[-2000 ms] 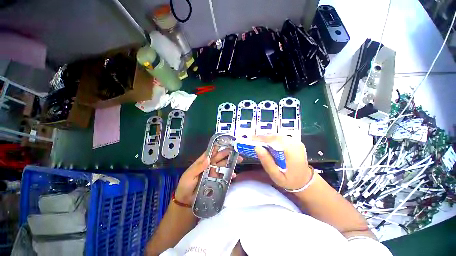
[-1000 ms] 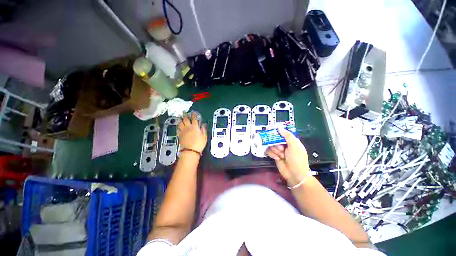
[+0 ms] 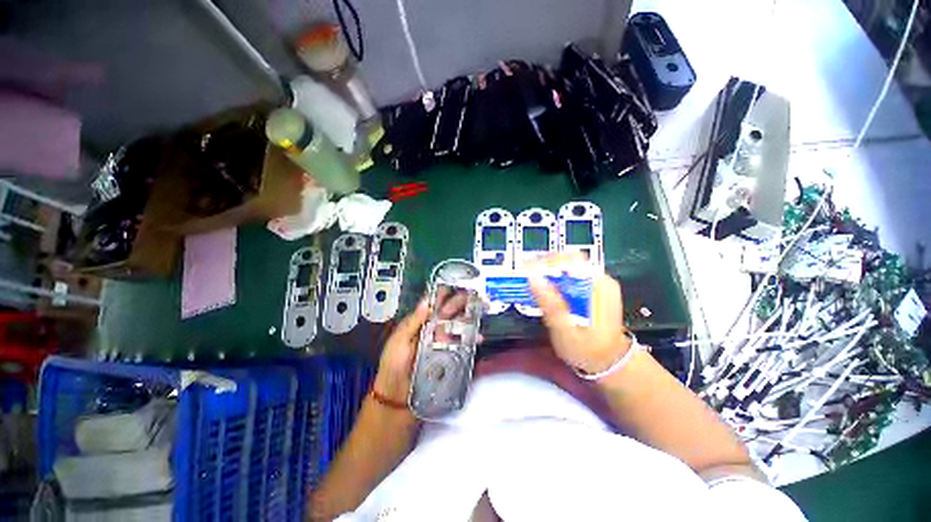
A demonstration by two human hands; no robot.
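Note:
My left hand [image 3: 400, 352] holds a grey oval front panel [image 3: 442, 382] upright and tilted, in front of my body, with fingers showing through its window. My right hand [image 3: 592, 321] holds a blue-and-white glue tube [image 3: 510, 291], its tip end at the panel's upper right edge. Whether the tip touches the panel cannot be told. Three silver panels lie on the green mat behind the right hand, one of them at its left [image 3: 495, 237]; the hand and tube partly cover them. Three more panels [image 3: 385, 273] lie in a row on the left.
Black housings [image 3: 490, 117] are piled along the partition. Red nippers [image 3: 408, 191], white tissue [image 3: 362, 212] and a green bottle [image 3: 314, 151] are at the back left. A blue crate [image 3: 240, 438] stands lower left. Circuit boards with white cables [image 3: 806, 347] heap on the right.
A third panel now lies in the left row. The right group has gone from four panels to three. My left hand came back from the left row and now holds another panel; the tube is beside it.

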